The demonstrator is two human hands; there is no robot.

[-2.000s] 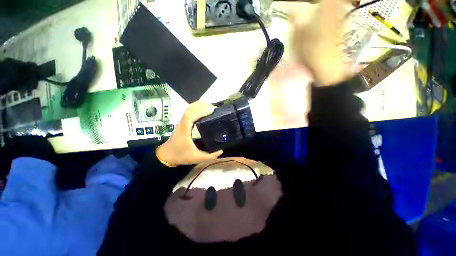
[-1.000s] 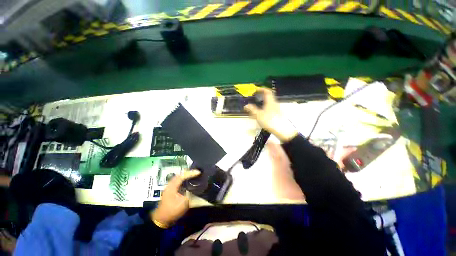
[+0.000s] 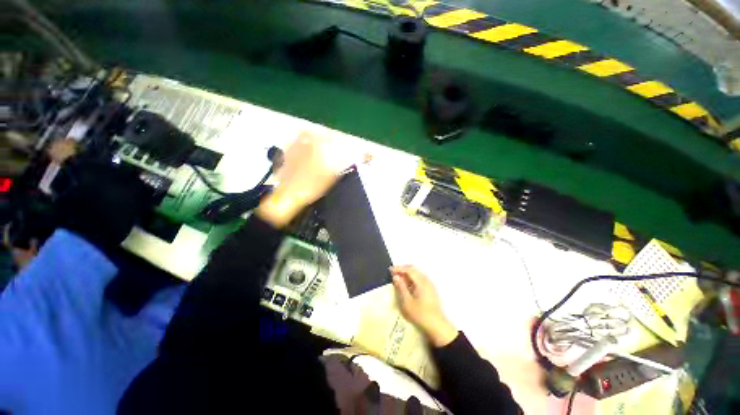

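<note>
A long black sheet (image 3: 359, 235) lies slanted on the table. My left hand (image 3: 304, 180) is blurred over its upper end, beside a black plug (image 3: 275, 156); whether it grips anything is unclear. My right hand (image 3: 415, 301) has its fingertips at the sheet's lower right corner; a hold cannot be made out. A folded black cord (image 3: 231, 204) lies left of my left hand. A black corded unit (image 3: 158, 136) is farther left.
A socket fixture (image 3: 449, 208) and black box (image 3: 560, 217) line the table's back edge by striped tape. Black units (image 3: 406, 42) stand on the green conveyor. White wires (image 3: 588, 324), a power strip (image 3: 621, 377), and a pen (image 3: 656, 306) are right. A blue-sleeved person is at left.
My left hand has left the socket unit it held and moved up and left. My right hand has come from the fixture to the sheet's corner. The view has turned.
</note>
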